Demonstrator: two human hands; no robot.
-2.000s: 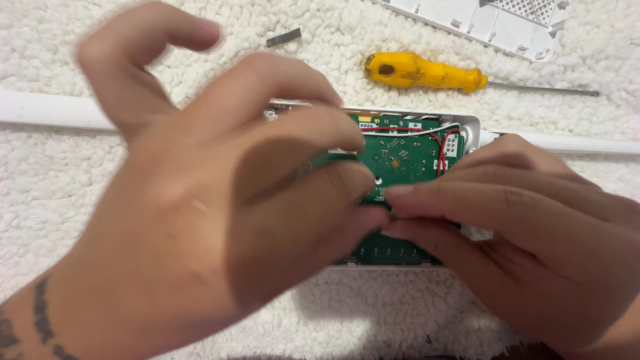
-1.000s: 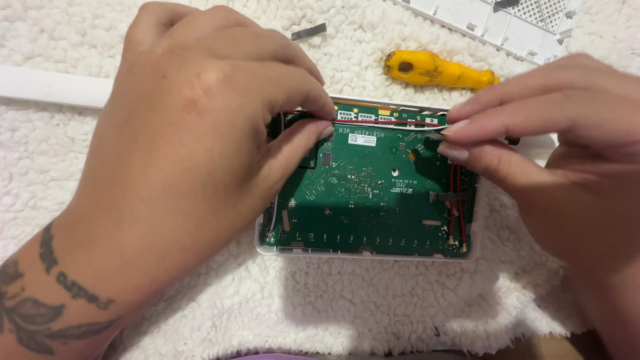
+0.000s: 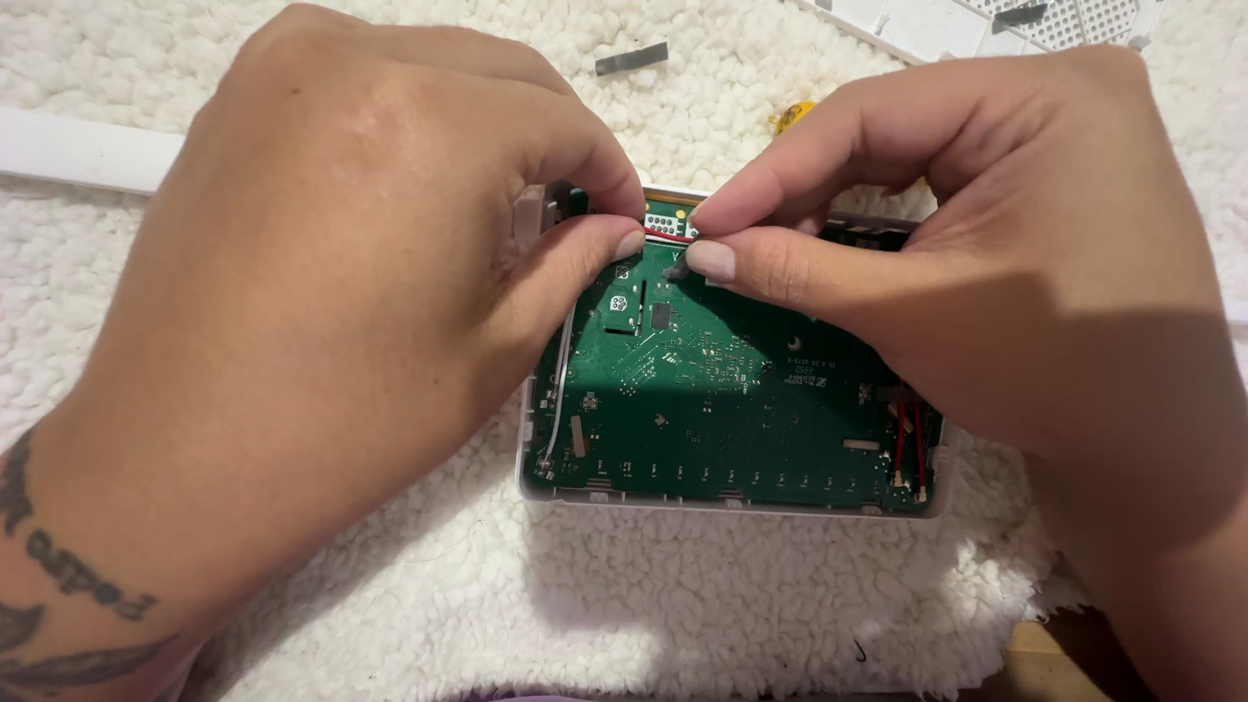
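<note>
A green circuit board lies in a white plastic housing beneath both hands. Near its top edge, my left hand pinches the red and white antenna wires between thumb and forefinger. Just to the right, the thumb and forefinger of my right hand close on the same wires, with a small strip of grey tape at the fingertips. A white cable runs down the board's left side. Two red cables end in connectors at the lower right, below another piece of grey tape.
A loose grey tape strip lies on the white fleece above the housing. The yellow screwdriver handle is mostly behind my right hand. A white vented cover is at the top right; a flat white antenna extends left.
Two seconds ago both hands met over the middle of the board; now they are at its top edge. Since one second ago, my right hand has moved left along the wires, closer to my left hand.
</note>
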